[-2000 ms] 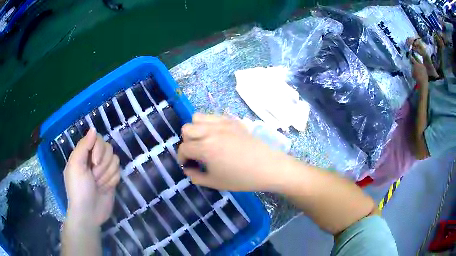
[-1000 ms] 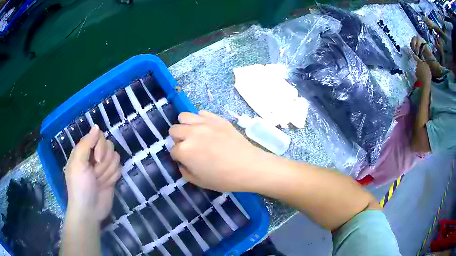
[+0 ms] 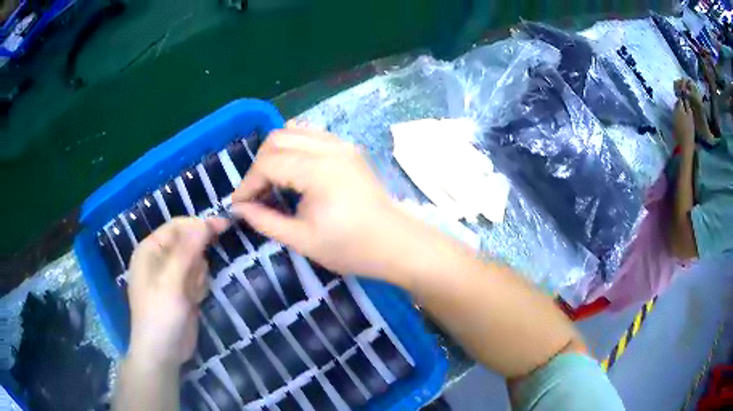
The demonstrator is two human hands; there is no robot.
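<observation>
A blue tray (image 3: pixel 103 301) holds rows of black curved plastic pieces (image 3: pixel 265 333) with pale strips between them. My left hand (image 3: pixel 169 281) is over the left part of the tray, its fingers curled. My right hand (image 3: pixel 321 197) is over the upper right part. The fingertips of both hands meet above the rows, with a tiny speck between them, too small to name. Something dark shows under the curled fingers of my right hand; I cannot tell if it is held or lies behind. My hands hide part of the rows.
A loose pile of black pieces (image 3: pixel 60 349) lies left of the tray. A crumpled white sheet (image 3: pixel 450 168) and large clear bags of black parts (image 3: pixel 563 160) lie to the right on the silvery bench. A green surface (image 3: pixel 185 56) runs behind. Another person's arm (image 3: pixel 683 181) is at far right.
My right hand has moved left and up from the tray's right side to meet my left fingertips. The translucent bottle seen beside the tray is now mostly hidden by my right arm.
</observation>
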